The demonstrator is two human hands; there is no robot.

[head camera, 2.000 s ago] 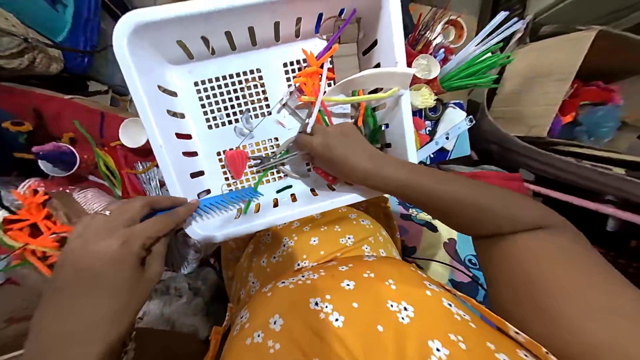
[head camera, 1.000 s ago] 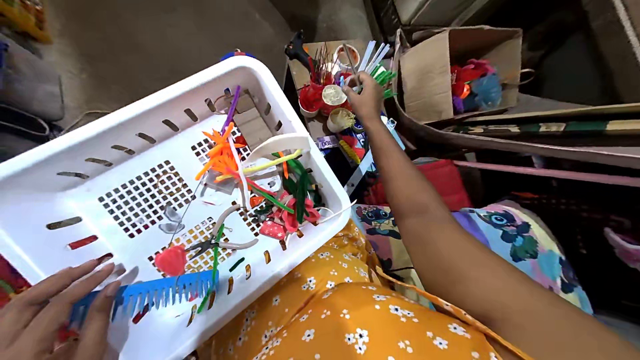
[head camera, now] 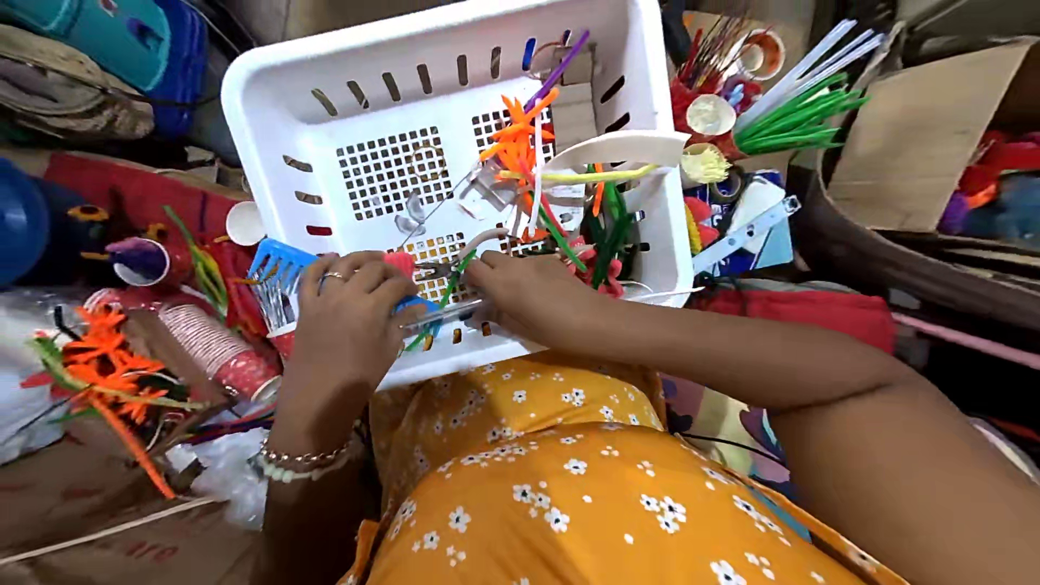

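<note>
A white plastic basket (head camera: 244, 97) rests at my lap. My left hand (head camera: 349, 313) grips a blue comb (head camera: 280, 258), whose teeth show left of the fingers and a part right of them. My right hand (head camera: 528, 296), at the basket's near edge, holds a thin silvery tool (head camera: 447, 315) that reaches toward my left hand; its kind is unclear. Pliers (head camera: 435, 270), partly hidden, lie between the hands beside a red piece (head camera: 400, 262). Farther in the basket are an orange pipe-cleaner flower (head camera: 517, 138), a purple stem (head camera: 561, 69), a yellow stem (head camera: 585, 175) and dark green pieces (head camera: 613, 231).
Green pipe cleaners (head camera: 800, 122) and paper cups (head camera: 711, 115) stand right of the basket, near an open cardboard box (head camera: 918, 138). Stacked red-and-white cups (head camera: 207, 337) and orange pipe-cleaner flowers (head camera: 110, 357) lie at left. A floral orange garment (head camera: 569, 487) covers my lap.
My right hand has come back from the cups at the right to the basket's near edge, with a silvery tool in it. My left hand still holds the comb. The view has shifted.
</note>
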